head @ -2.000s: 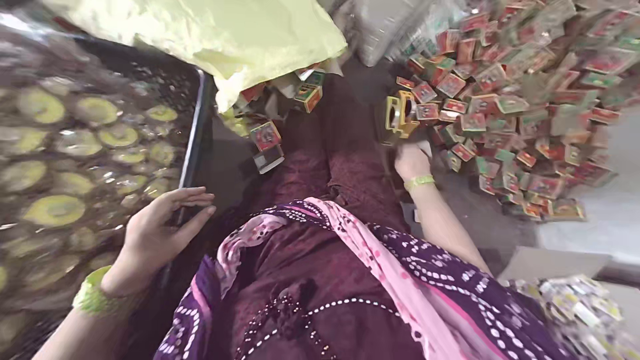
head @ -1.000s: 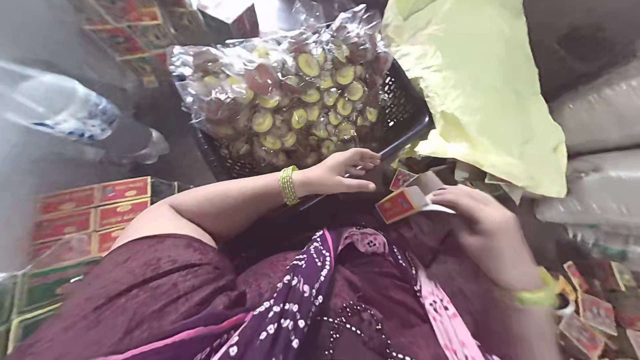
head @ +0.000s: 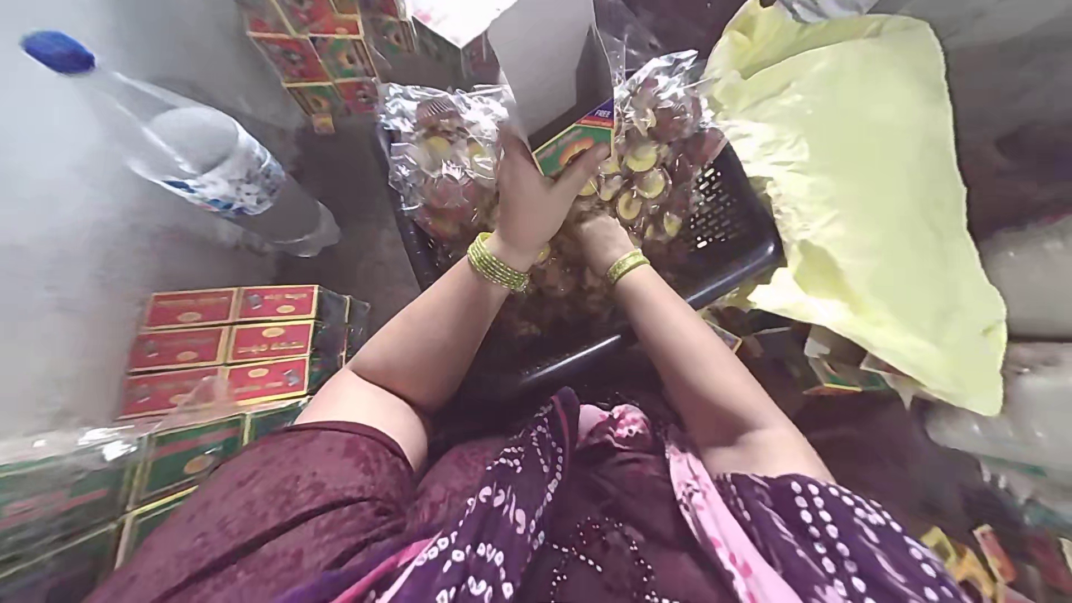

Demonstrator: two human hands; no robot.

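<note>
My left hand [head: 536, 197] grips a small printed cardboard box [head: 578, 144] whose raised flap shows plain grey card. The box is above a black plastic basket [head: 737, 272]. My right hand [head: 603, 239] reaches down into the basket beside my left wrist, among small round items with yellow tops [head: 641, 184]; its fingertips are hidden, so its hold cannot be seen. Clear plastic bags [head: 444, 151] of these items lie in the basket on both sides of the box.
A clear plastic bottle with a blue cap [head: 209, 159] is at the left. Red boxes [head: 226, 343] and green boxes [head: 188, 456] are stacked at lower left, more boxes [head: 318, 50] at the top. A pale yellow sheet [head: 871, 184] lies right of the basket.
My right hand has moved from the small box in front of my body into the basket. My left hand has left the basket's edge and now holds a box. The view has swung considerably.
</note>
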